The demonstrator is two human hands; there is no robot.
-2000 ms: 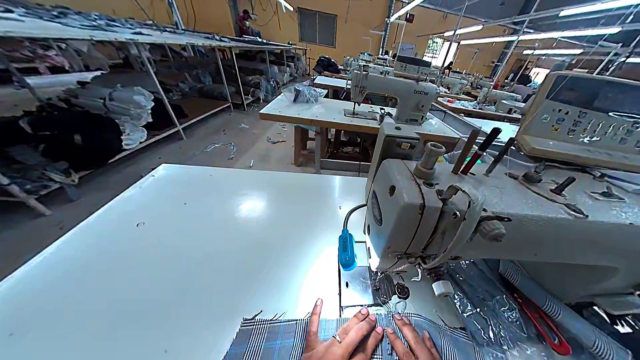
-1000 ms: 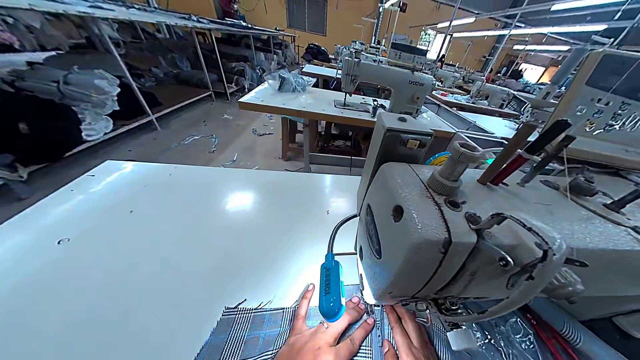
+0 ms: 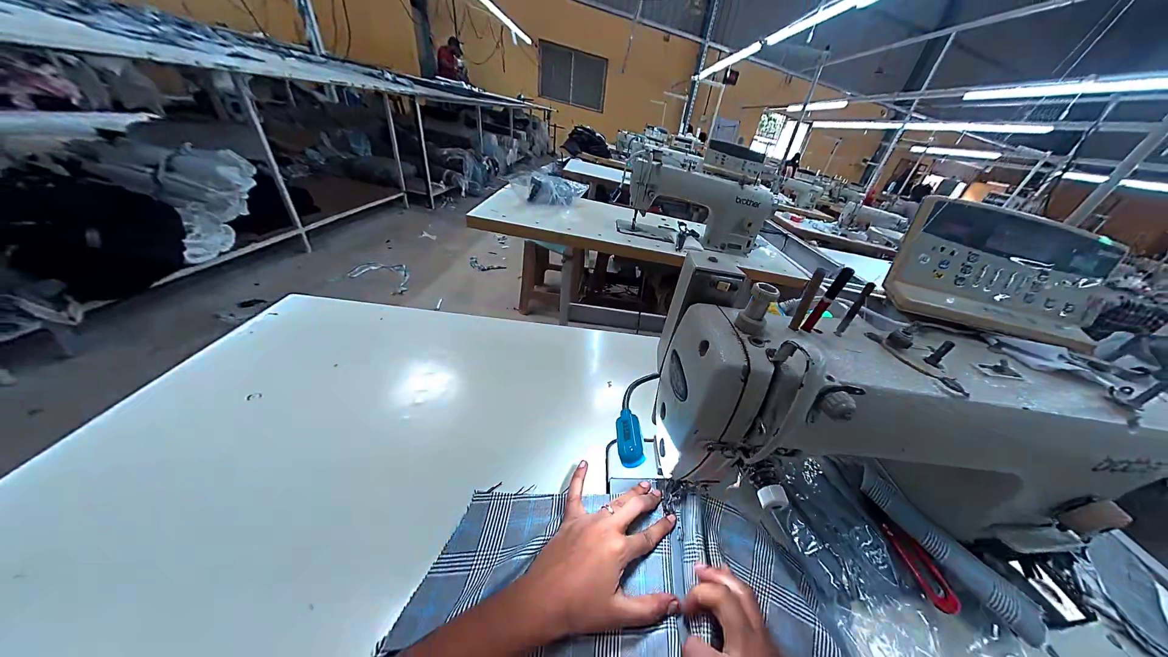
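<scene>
Grey plaid fabric [image 3: 493,547] lies on the white table under the head of a sewing machine [image 3: 721,383]. My left hand [image 3: 593,557] rests flat on it, fingers spread, a ring on one finger, the fingertips just left of the presser foot [image 3: 673,497]. Beside it, on the right, my right hand [image 3: 730,611] has its fingers bent at a folded strip or seam in the fabric; whether it pinches the cloth I cannot tell. A small blue lamp [image 3: 630,438] shines beside the needle area. The needle itself is hidden.
Right of the fabric are clear plastic [image 3: 849,566], a red-handled tool [image 3: 922,566] and a rolled grey cloth [image 3: 958,547]. A control panel [image 3: 1004,265] stands behind the machine arm. Another sewing machine [image 3: 703,201] is ahead, and shelves [image 3: 265,155] with fabric line the left.
The fabric now reaches further toward me below the needle area. My right hand has moved back toward me from near the presser foot, and its fingers have bent. The view has shifted.
</scene>
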